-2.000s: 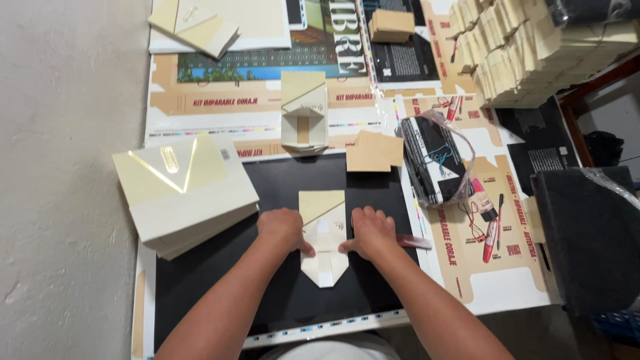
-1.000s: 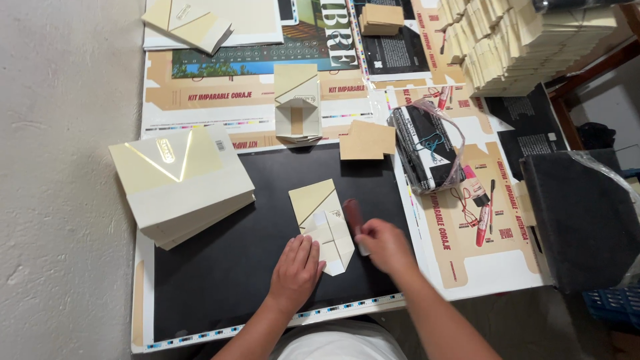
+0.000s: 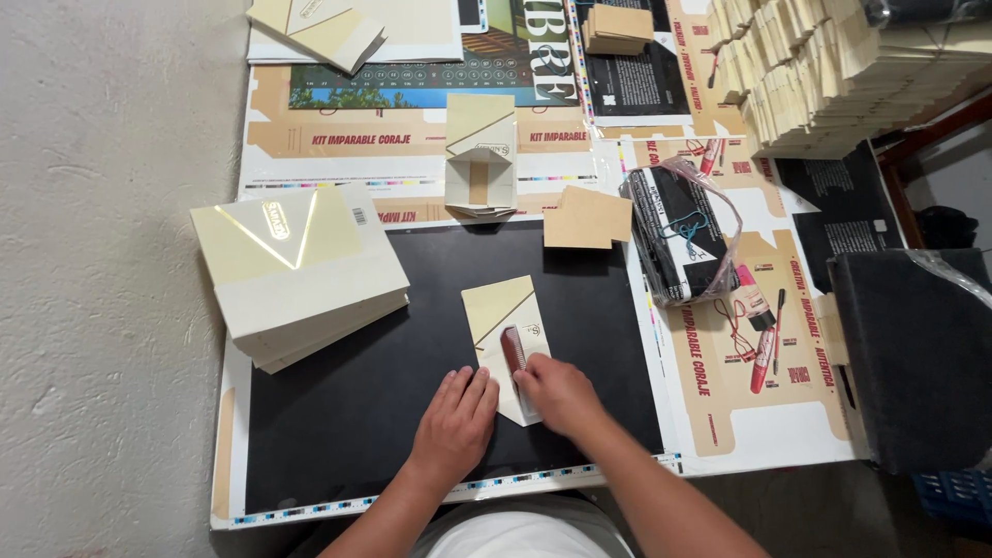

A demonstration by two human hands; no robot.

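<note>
A cream paper bag [image 3: 500, 314] with a folded, pointed lower end lies flat on the black mat [image 3: 333, 434]. My left hand [image 3: 457, 422] rests with fingers spread over the bag's lower left edge. In my right hand [image 3: 559, 394] is a reddish-brown comb [image 3: 512, 350], held slanting over the folded part. Above the mat, a small stack of cream bags [image 3: 480, 124] has its top one partly opened, with a brown strip inside. Brown cardboard pieces [image 3: 585, 218] lie to the right of that stack.
A tall stack of flat cream bags [image 3: 298, 256] stands at the left, near the wall. At the right are a plastic-wrapped black bundle [image 3: 674, 232] and a black block [image 3: 914, 356]. Piled bags [image 3: 821, 77] fill the upper right; more cardboard pieces [image 3: 618, 29] lie at the top.
Two seconds ago both hands pressed the bag's folded end. My right hand has since taken hold of the comb and brought it over the bag; the lower folds now form a slanted point.
</note>
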